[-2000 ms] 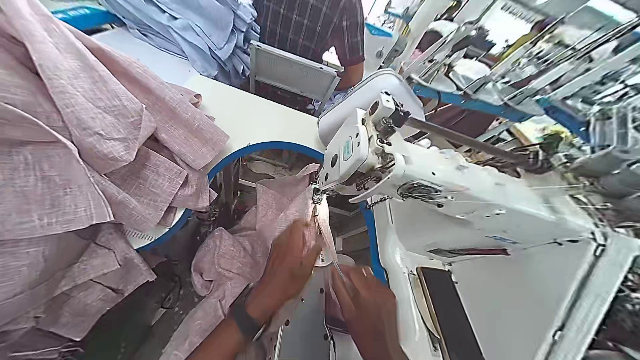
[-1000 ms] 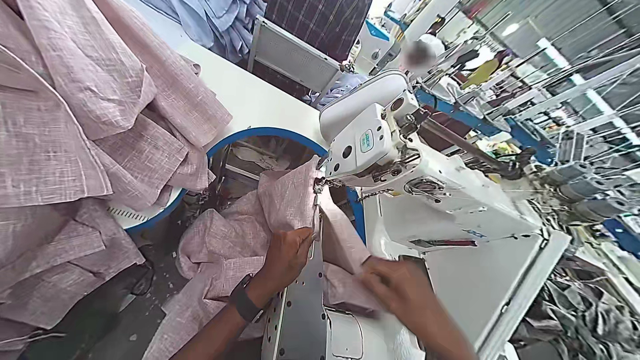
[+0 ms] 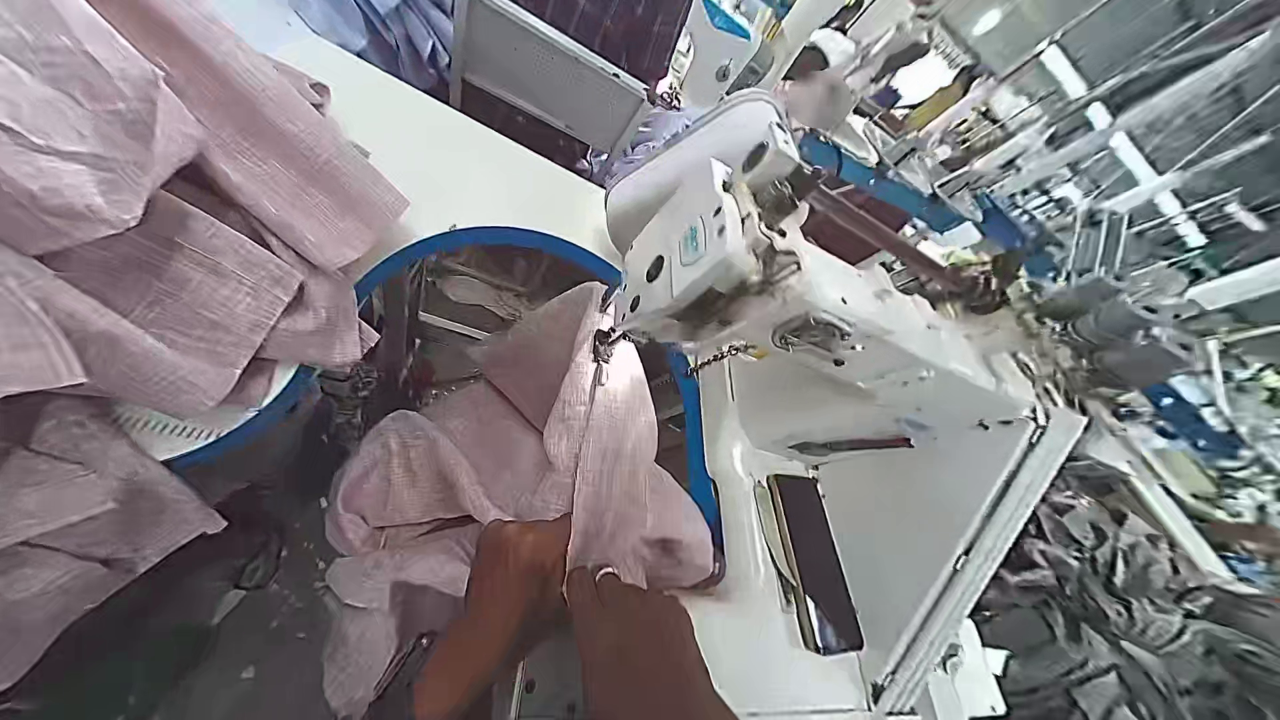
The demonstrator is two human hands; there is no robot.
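Note:
A piece of pinkish woven fabric (image 3: 610, 460) runs down from the needle and presser foot area of a white industrial sewing machine (image 3: 690, 240), over its narrow arm. My left hand (image 3: 520, 565) grips the cloth's near left part. Close beside it, my right hand (image 3: 625, 620), with a ring on one finger, holds the near end of the same strip. Both hands are nearly touching, and their fingertips are partly hidden by the folds. More of the cloth hangs in bunched folds at the left of the arm.
A large pile of pinkish fabric (image 3: 190, 260) lies on the white table (image 3: 440, 170), whose cutout has a blue edge. A dark phone-like object (image 3: 815, 560) and a red-handled tool (image 3: 850, 444) rest on the machine's base. Dark cloth (image 3: 1110, 620) is heaped at the lower right.
My right hand has come in from the right to beside my left hand. Both hands are now farther from the needle, and the strip lies flatter along the arm.

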